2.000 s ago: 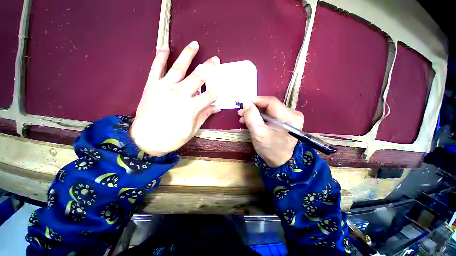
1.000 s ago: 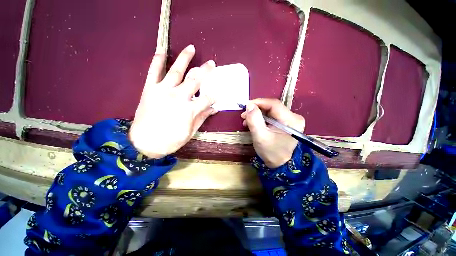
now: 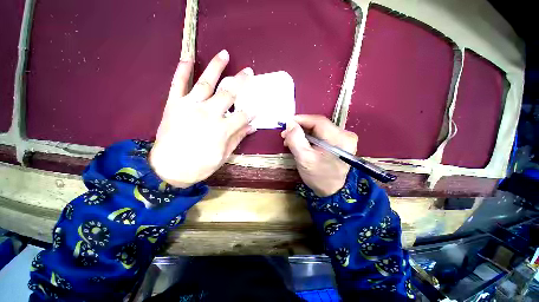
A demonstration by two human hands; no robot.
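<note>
A white tag (image 3: 270, 99) with rounded corners lies on the maroon cutting board (image 3: 260, 35). My left hand (image 3: 198, 127) lies palm down with fingers spread; its thumb and fingers press on the tag's left side and cover its left edge. My right hand (image 3: 322, 154) holds a slim pen (image 3: 348, 157) with a clear barrel and dark end. The pen tip touches the tag's lower right edge. The tag is overexposed, so any writing on it cannot be read.
A tan cut-out sheet (image 3: 350, 71) with thin bars and large openings lies over the board. A pale wooden ledge (image 3: 254, 206) runs along the front, with a small black block (image 3: 460, 203) at right. Dark cluttered shelving (image 3: 502, 256) shows at lower right.
The tag shows slightly further left than two seconds ago. Both hands keep the same hold, with only small shifts of the pen tip. The view has moved slightly.
</note>
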